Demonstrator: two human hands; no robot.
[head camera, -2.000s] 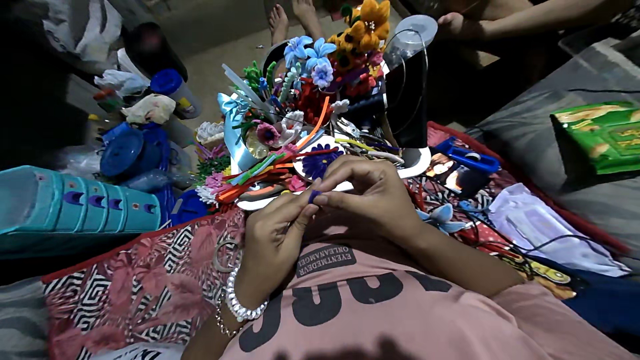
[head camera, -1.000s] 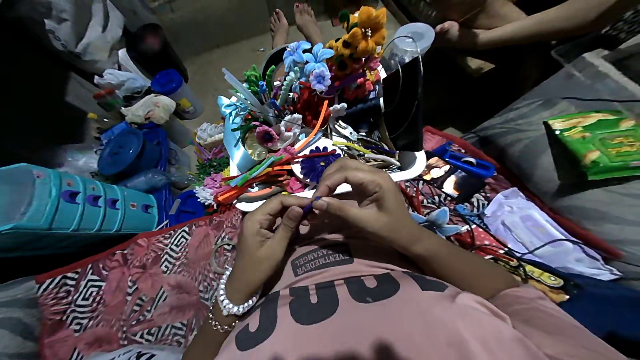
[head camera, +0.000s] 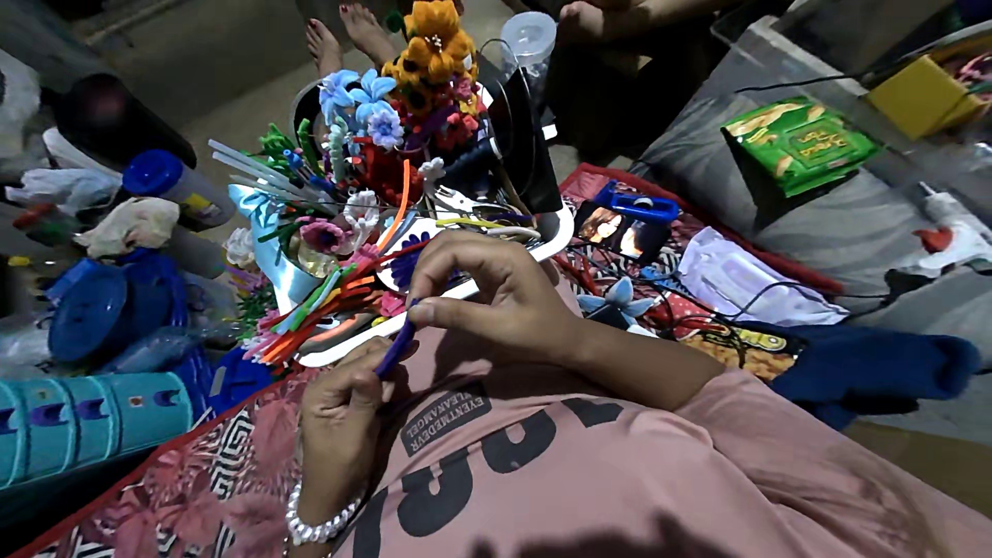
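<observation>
A dark purple fuzzy strip, probably a pipe cleaner (head camera: 397, 350), runs between my two hands. My left hand (head camera: 345, 415), with a beaded bracelet at its wrist, pinches the strip's lower part. Thumb and fingertips of my right hand (head camera: 496, 298) grip its upper end. Just beyond them, a white tray (head camera: 559, 232) bears a purple fuzzy flower (head camera: 406, 262), orange and red pipe cleaners (head camera: 310, 333), pliers (head camera: 457, 203) and many fuzzy flowers, among them an orange flower (head camera: 440, 39) and a light blue flower (head camera: 373, 91).
Teal drawers (head camera: 147, 403) and a blue-lidded container (head camera: 151, 174) stand at the left. At the right lie a white plastic packet (head camera: 756, 279), a green snack bag (head camera: 802, 146), a glue gun (head camera: 957, 225) and cords. Another person's feet (head camera: 364, 31) are beyond the tray.
My hands have moved apart, and a longer stretch of the purple strip now shows between them. The right hand is raised above the left.
</observation>
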